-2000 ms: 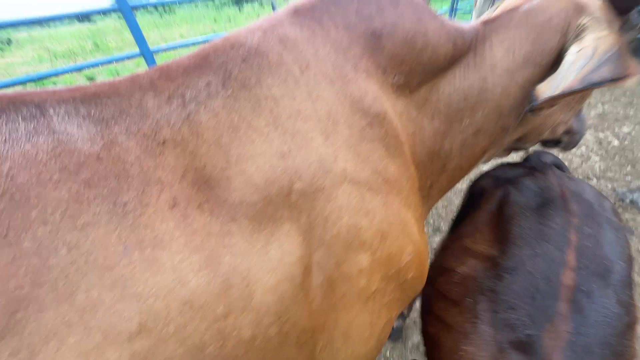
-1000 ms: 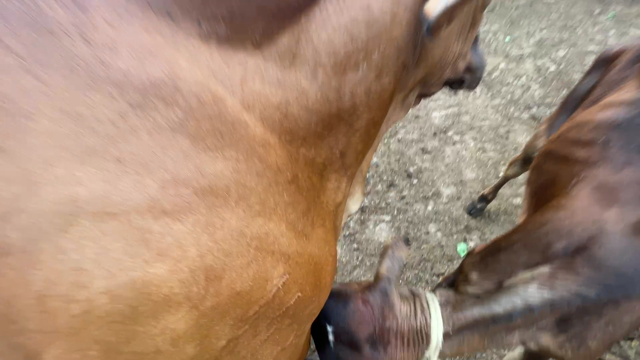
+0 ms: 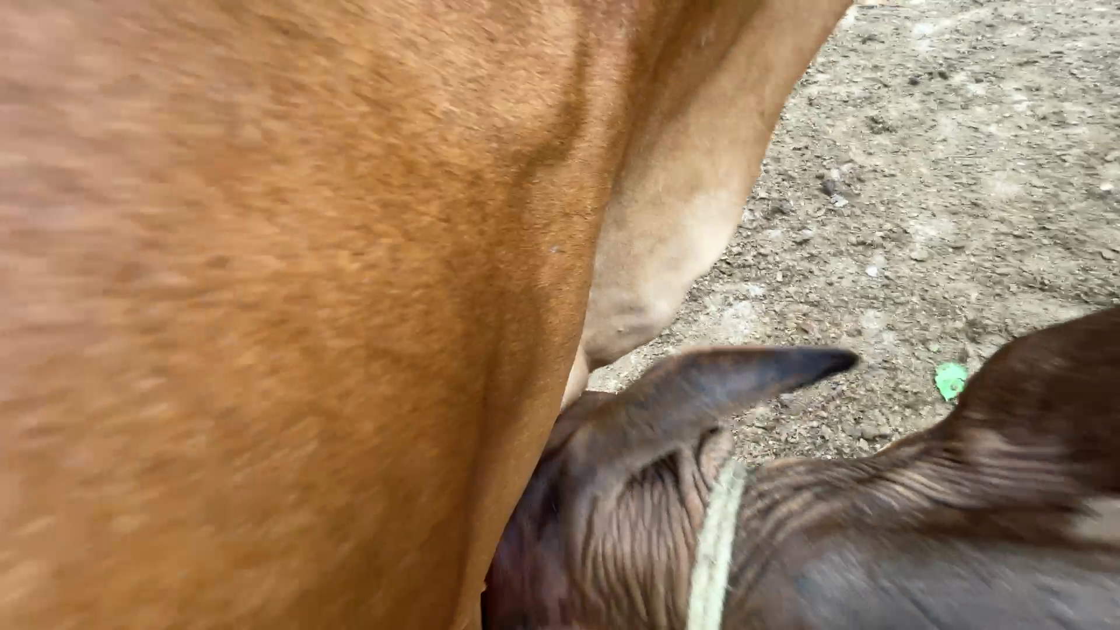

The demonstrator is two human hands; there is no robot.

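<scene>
Neither my left hand nor my right hand shows in the head view. A light brown cow's flank and shoulder (image 3: 332,289) fill the left half, very close to the camera. Its paler chest skin (image 3: 674,227) hangs at the upper middle. A dark brown calf (image 3: 919,542) stands at the lower right, its head against the cow's side and its muzzle hidden. The calf's ear (image 3: 726,376) points right. A pale rope collar (image 3: 717,542) goes round its wrinkled neck.
Bare, dry ground (image 3: 945,175) with small stones and debris stretches across the upper right. A small bright green scrap (image 3: 950,381) lies on it near the calf's shoulder.
The view has swung down from the cow's back and neck. The calf, earlier seen from behind beside the cow, has turned and now has its head at the cow's side.
</scene>
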